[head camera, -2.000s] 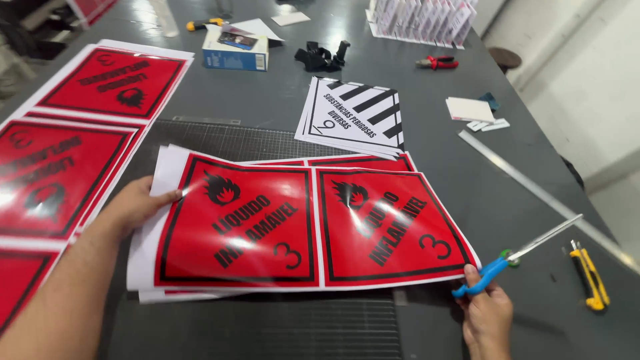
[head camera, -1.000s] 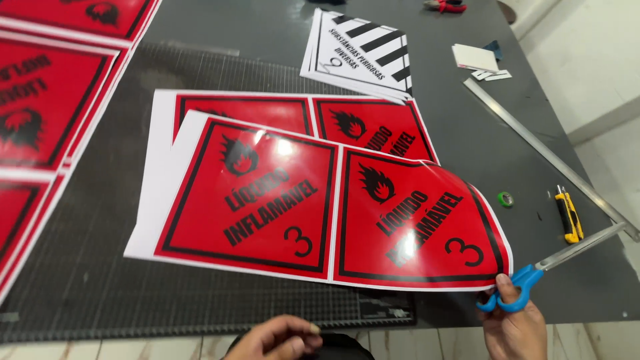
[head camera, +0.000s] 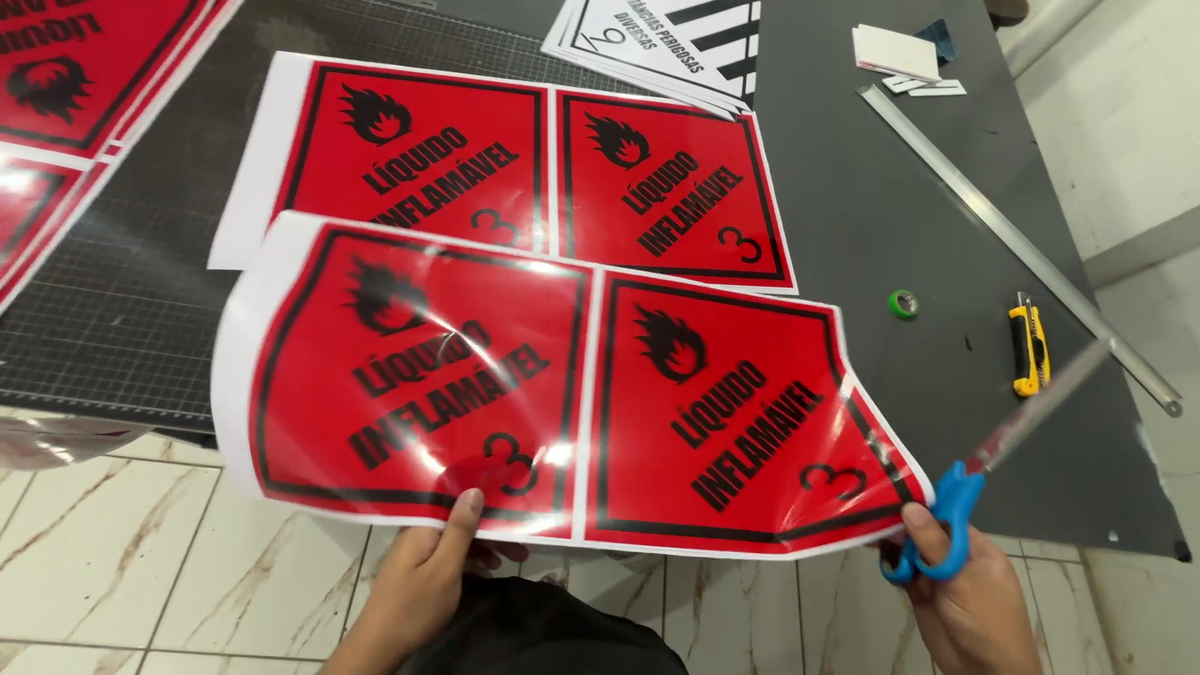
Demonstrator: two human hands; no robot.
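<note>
A printed sheet of two red flammable-liquid labels (head camera: 469,375) is held up over the table's near edge, bent and glossy. My left hand (head camera: 431,572) pinches its bottom edge left of the middle, thumb on top. At the lower right corner, my right hand (head camera: 966,591) holds the sheet between thumb and fingers, along with blue-handled scissors (head camera: 958,516) whose blades point up and right. Behind lies a second red label sheet (head camera: 656,187) on the table, partly covered by the held one. White and black striped labels (head camera: 647,47) lie beyond it.
More red label sheets (head camera: 56,84) lie at the left on a gridded cutting mat (head camera: 122,272). To the right are a green tape roll (head camera: 903,304), a yellow utility knife (head camera: 1030,347), a long metal ruler (head camera: 994,225) and white cards (head camera: 895,52). Tiled floor shows below the table edge.
My left hand let go of the sheets' left edge and now grips the top sheet's bottom edge. The top sheet has come toward me, uncovering more of the one behind. The view has tilted down.
</note>
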